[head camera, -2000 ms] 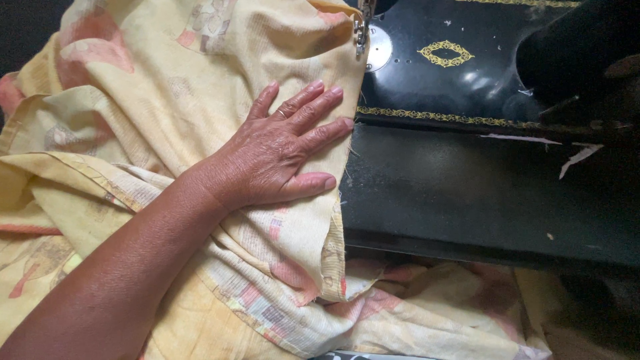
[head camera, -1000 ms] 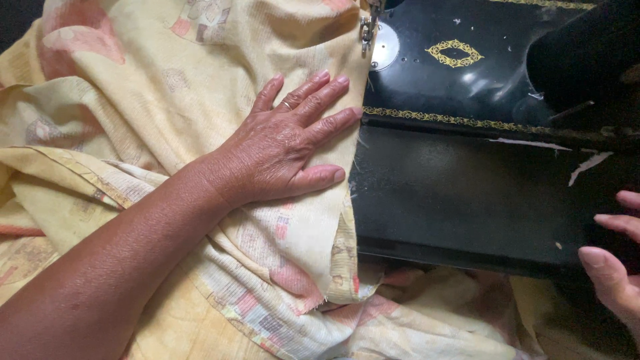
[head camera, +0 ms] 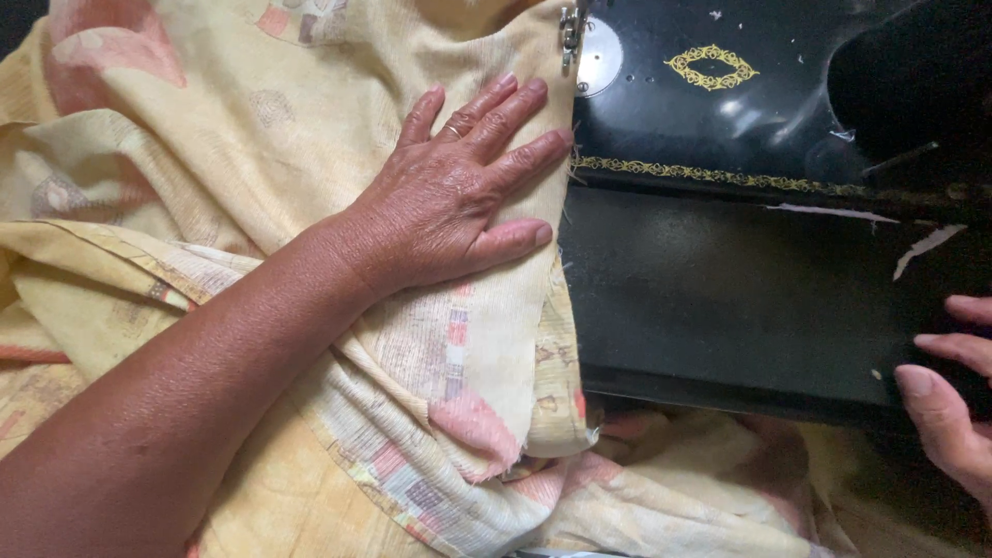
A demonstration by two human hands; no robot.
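My left hand [head camera: 457,178] lies flat with spread fingers on a yellow patterned fabric [head camera: 310,155], close to its raw right edge. A ring is on one finger. The fabric's edge runs up under the metal presser foot [head camera: 570,37] of a sewing machine, beside the round needle plate [head camera: 601,58]. My right hand [head camera: 949,403] shows at the right edge, partly out of view, its fingers apart and nothing seen in it, over the dark area by the machine's black bed [head camera: 697,116].
A black front ledge [head camera: 728,302] runs below the gold-trimmed bed, with thin fabric scraps [head camera: 926,249] on it. More of the fabric hangs in folds below the ledge. The dark machine body [head camera: 914,93] rises at the upper right.
My right hand, unseen two seconds ago, came into view at the right edge and is still there. My left hand stays flat on the fabric.
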